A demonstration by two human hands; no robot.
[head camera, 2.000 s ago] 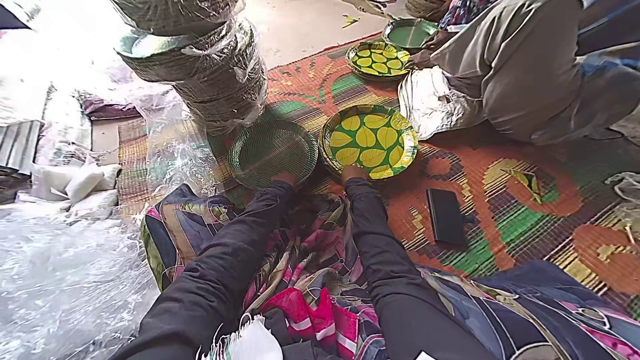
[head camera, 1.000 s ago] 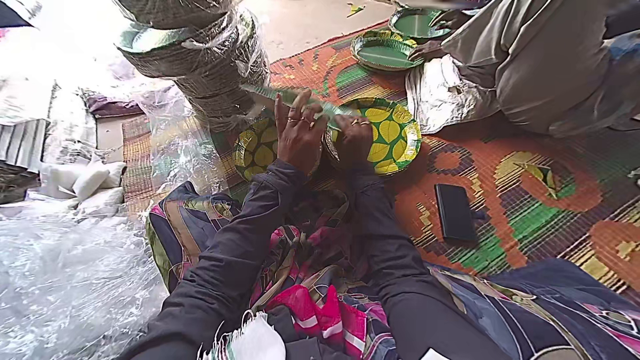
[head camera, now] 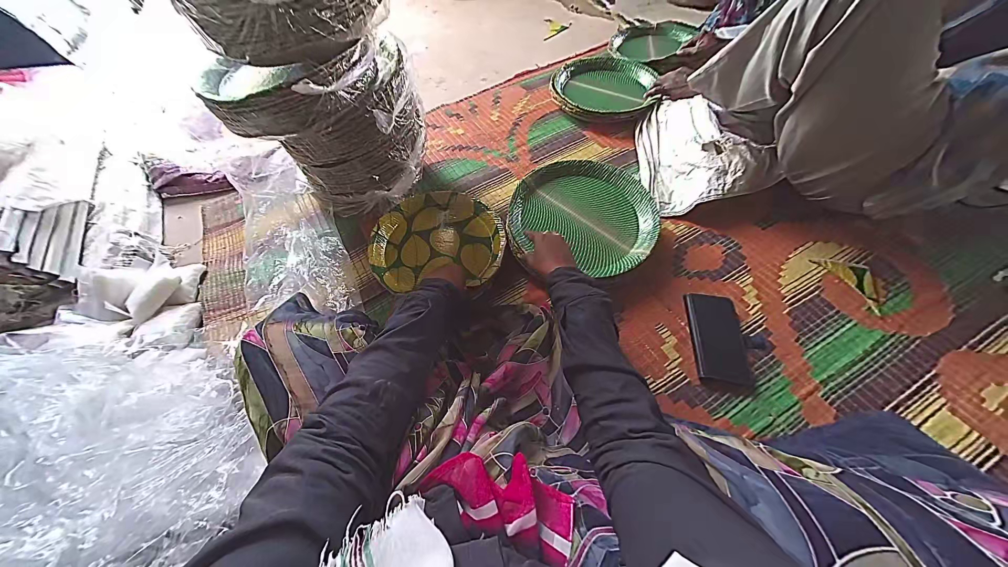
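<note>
Two round plates lie side by side before me. My left hand (head camera: 447, 276) is at the near rim of the left plate (head camera: 421, 236), which has yellow leaf shapes on dark green; its fingers are mostly hidden. At the near left edge of the green striped plate (head camera: 598, 216), on the right, my right hand (head camera: 549, 253) rests with fingers over the rim. Whether it grips the plate I cannot tell. Both plates seem to lie on stacks.
Plastic-wrapped plate stacks (head camera: 354, 118) stand behind left. Clear plastic sheeting (head camera: 118, 449) covers the left. A black phone or wallet (head camera: 718, 340) lies on the patterned mat (head camera: 795, 339). Another person's hand (head camera: 671, 83) touches green plates (head camera: 605, 88) beside a white sack (head camera: 693, 157).
My hands have parted from the middle, where they held a plate edge-up a second ago. The right plate on top now shows green instead of yellow leaves; the left one shows leaves, where green showed two seconds ago.
</note>
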